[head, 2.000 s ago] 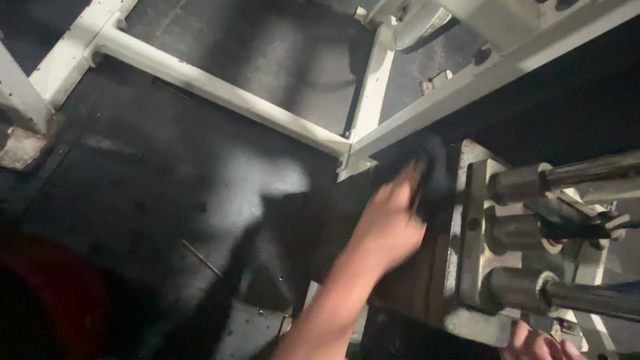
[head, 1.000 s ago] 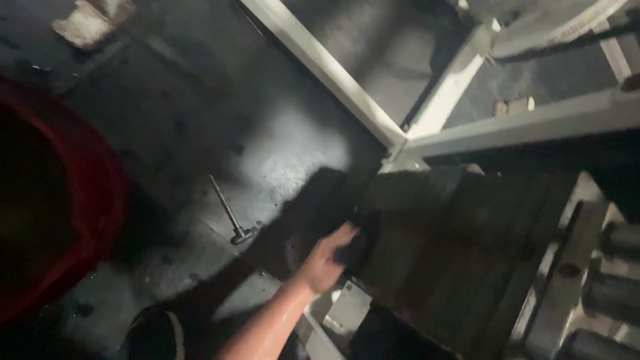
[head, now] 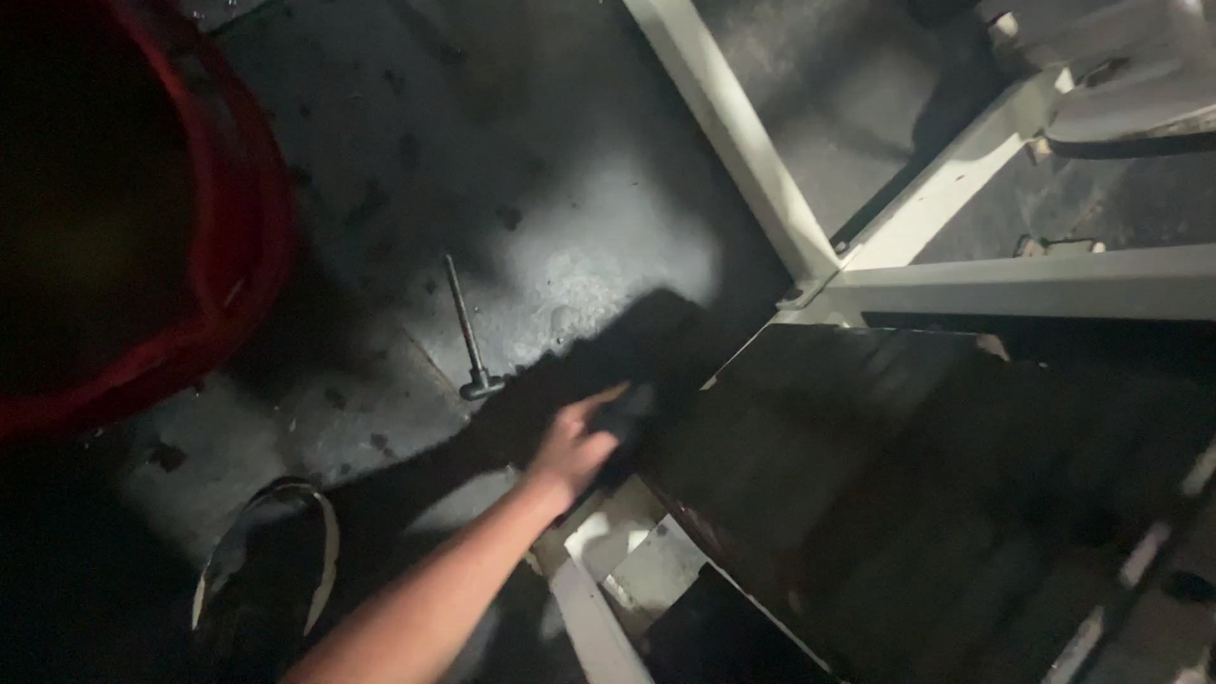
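Observation:
My left hand [head: 575, 451] reaches in from the bottom, blurred, at the near left edge of a dark, flat metal plate [head: 883, 475] on a machine. It holds a dark, soft-looking thing, probably a cloth [head: 635, 408]; the blur and shadow hide most of it. Just below the hand are a light metal bracket [head: 657, 568] and a pale frame bar [head: 594, 622]. My right hand is out of view.
A T-handled tool [head: 465, 332] lies on the dark, wet-looking floor, left of the hand. A red tub [head: 242, 218] stands at the upper left. A shoe [head: 266, 560] shows at the lower left. White metal frame bars [head: 750, 142] cross the upper right.
My left hand has moved from beside the machine's rods and block to the plate's opposite edge. My right hand, at the lower right two seconds ago, has left view. The view has swung left.

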